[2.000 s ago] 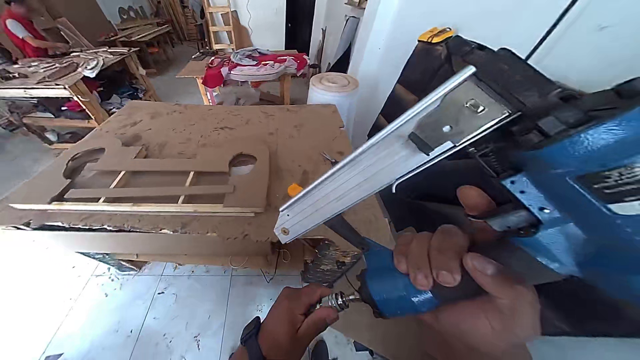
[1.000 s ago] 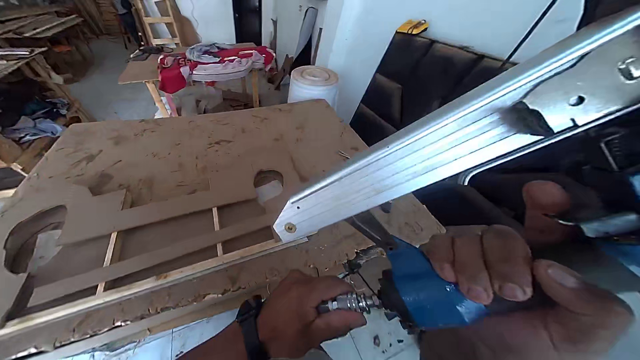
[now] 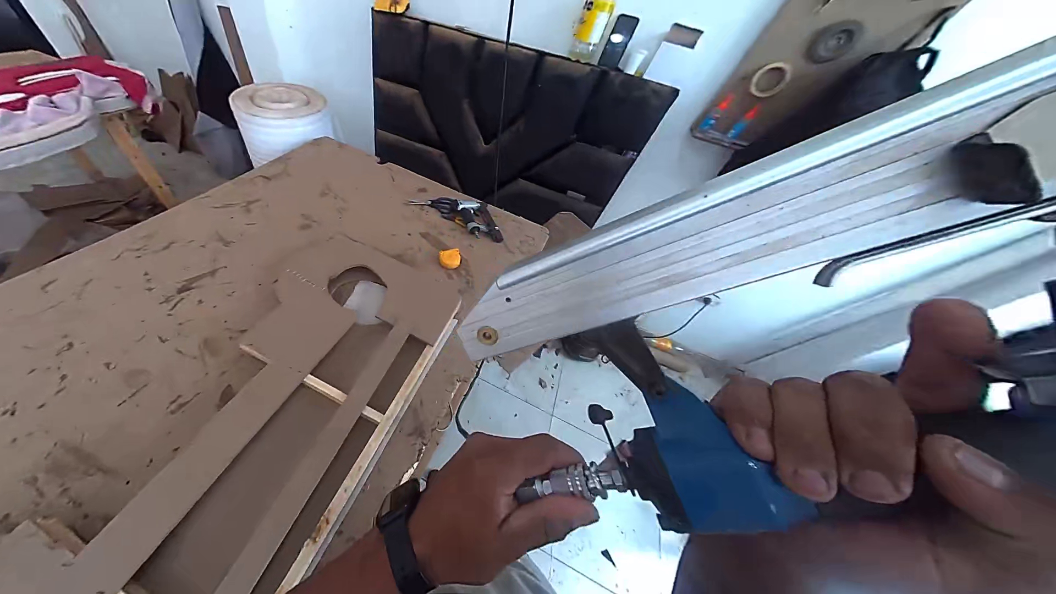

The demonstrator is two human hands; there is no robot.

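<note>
A blue pneumatic nail gun (image 3: 718, 470) with a long silver magazine (image 3: 742, 198) fills the right side of the head view. My right hand (image 3: 858, 445) is wrapped around its handle, fingers curled over the blue body. At the handle's lower end, my left hand (image 3: 503, 503) pinches a metal air hose coupler (image 3: 577, 482) between thumb and fingers, right at the tool's black end cap. A black watch is on my left wrist. Left of the tool, a flat frame of brown board (image 3: 198, 437) with wooden strips (image 3: 379, 445) lies on the worktable.
The worktable (image 3: 107, 305) bears pliers and other small tools (image 3: 462, 216) and a yellow-orange object (image 3: 450, 258). Behind it stand a white roll (image 3: 280, 124) and a black padded panel (image 3: 495, 107) against the wall. A tiled floor (image 3: 528, 404) shows below the tool.
The view has swung far to the right, bringing more of the padded panel and the wall into sight. Both hands keep their hold at the tool and the coupler.
</note>
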